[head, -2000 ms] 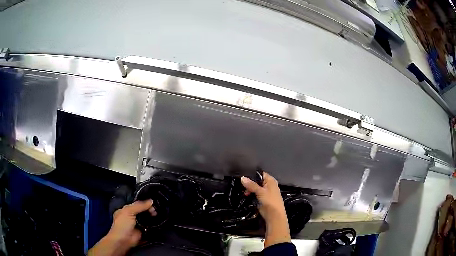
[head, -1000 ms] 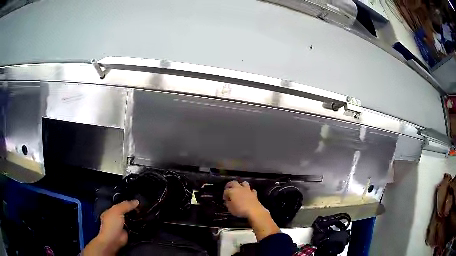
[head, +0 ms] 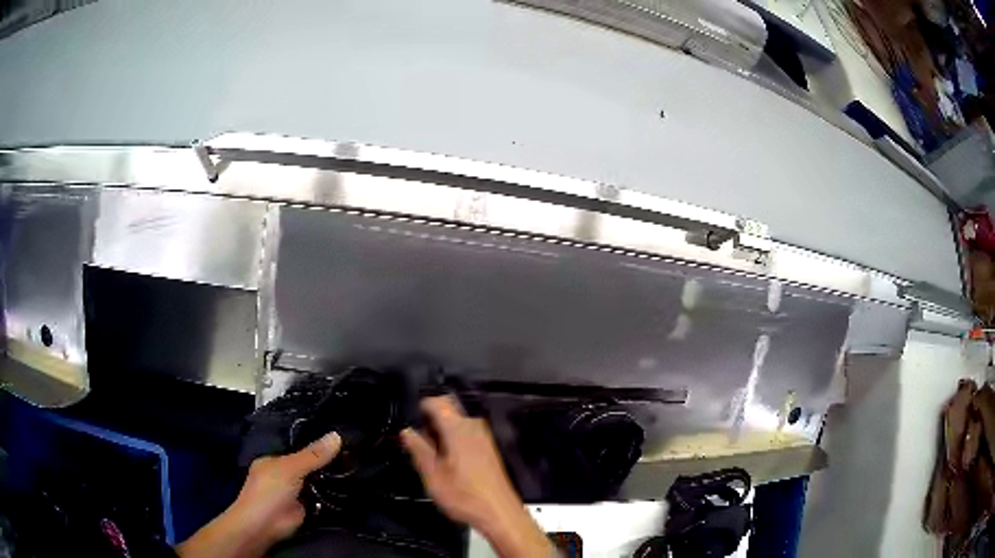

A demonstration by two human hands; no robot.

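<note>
Black sewn pieces with thin pale edge lines (head: 598, 449), likely shoe uppers, lie bunched along the front of the shiny metal shelf (head: 491, 294). My left hand (head: 267, 493) is at the lower left with its thumb over a bundle of black pieces (head: 355, 420), gripping it. My right hand (head: 458, 463) is just right of the bundle, fingers pointing up at black pieces and blurred. Whether its fingers hold a piece cannot be told. More black pieces (head: 707, 512) lie on the white surface (head: 600, 525) at the lower right.
A blue crate (head: 120, 441) with dark contents stands at the lower left. A metal rail (head: 458, 183) runs above the shelf, along the pale conveyor (head: 436, 87). Brown pieces (head: 960, 469) are at the right edge. Blue shows below the shelf's right end.
My right hand has moved left toward the bundle at my left hand. More pieces are gathered at my left hand, and the middle of the pile looks thinner. The view has shifted slightly.
</note>
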